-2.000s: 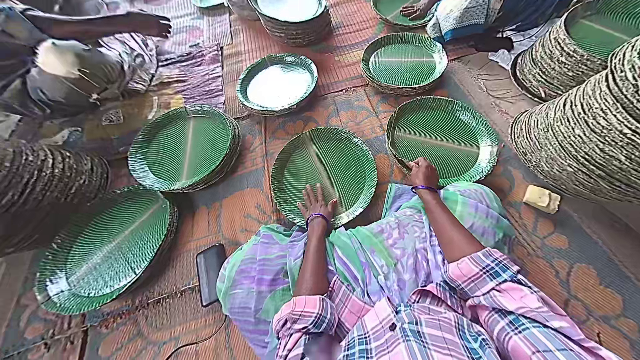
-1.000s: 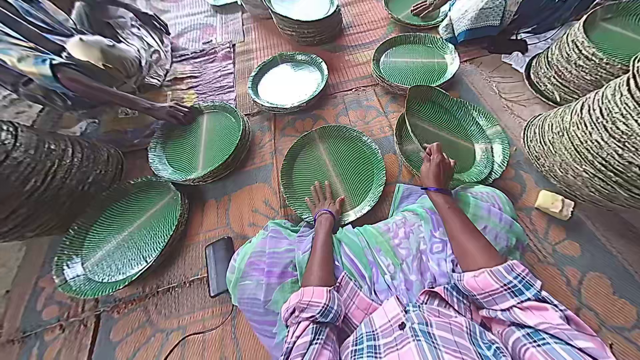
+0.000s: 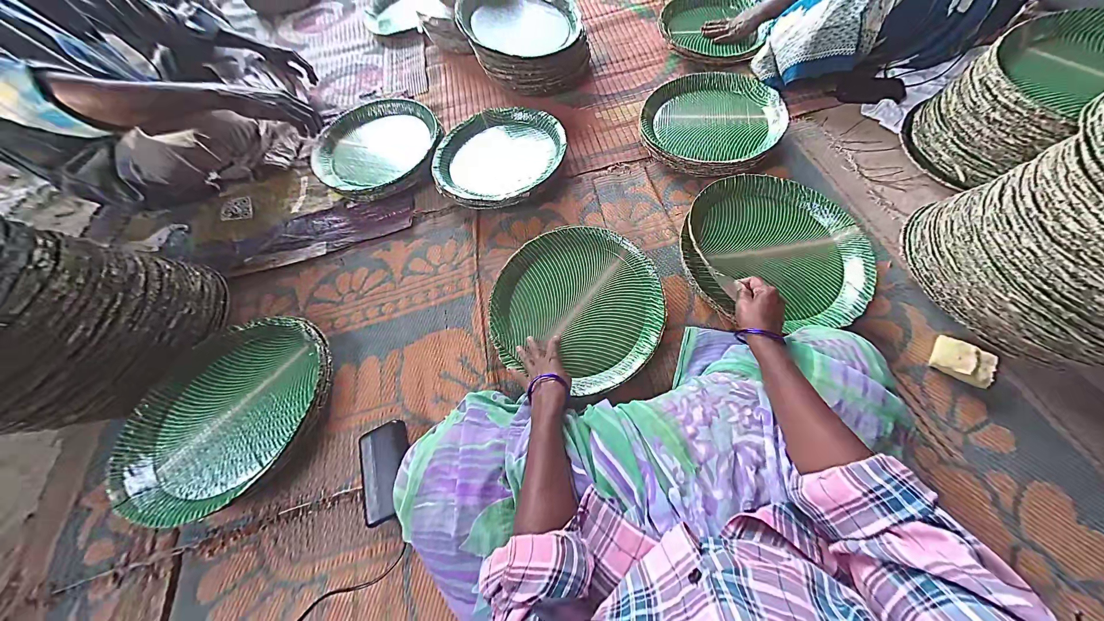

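Observation:
Green leaf-patterned plates lie on the woven mat around my lap. My left hand (image 3: 542, 362) rests flat, fingers spread, on the near left rim of the middle plate (image 3: 586, 302). My right hand (image 3: 759, 302) is closed on the near left edge of a green plate (image 3: 776, 233) at the right, which lies over at least one more plate. How many plates are under it cannot be told. The thumb and part of the pinched rim are hidden.
A plate stack (image 3: 224, 414) and a black phone (image 3: 382, 473) with a cable lie left. Tall plate stacks (image 3: 1018, 250) stand right, near a yellowish block (image 3: 963, 360). Farther off are more plates (image 3: 716, 121), a person's hands (image 3: 280, 103) at the upper left and another person's hand (image 3: 731, 28) at the top.
The plate stack under the other person's hand one second ago has moved away, beside the shiny plate at the back. My right hand and the raised plate edge have come down; my left hand stays put.

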